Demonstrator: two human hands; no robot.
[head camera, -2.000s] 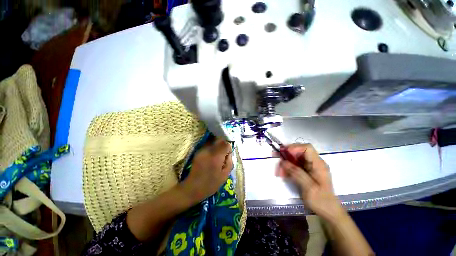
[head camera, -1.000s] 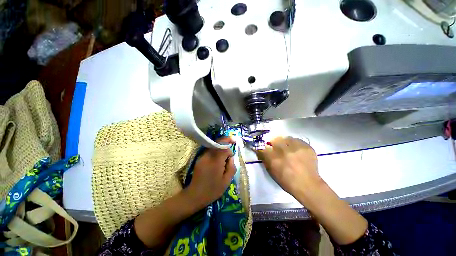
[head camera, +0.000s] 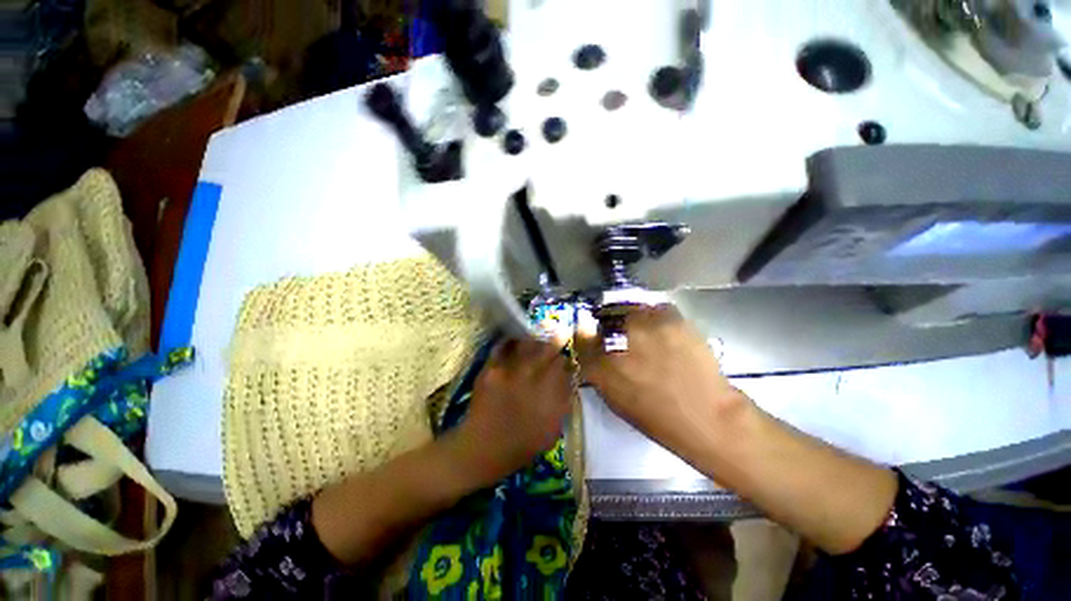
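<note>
The beige woven bag body (head camera: 341, 387) lies on the white table left of the needle and hangs over the front edge. Its blue lining with yellow-green flowers (head camera: 517, 534) hangs down at the front. My left hand (head camera: 517, 393) is closed on the bag's mouth edge, just in front of the presser foot. My right hand (head camera: 646, 358) is at the presser foot (head camera: 613, 326), close beside my left hand. Its fingertips are hidden and blurred, so I cannot tell what it holds. The red snips do not show.
The white sewing machine head (head camera: 587, 153) stands over the work. A grey control panel (head camera: 928, 211) is at the right. A beige bag with blue lining and straps (head camera: 71, 305) lies at the far left. A blue strip (head camera: 192, 264) is on the table's left edge.
My right hand came in from the right with the red snips to the presser foot, then moved slightly left against my left hand. The snips are no longer visible.
</note>
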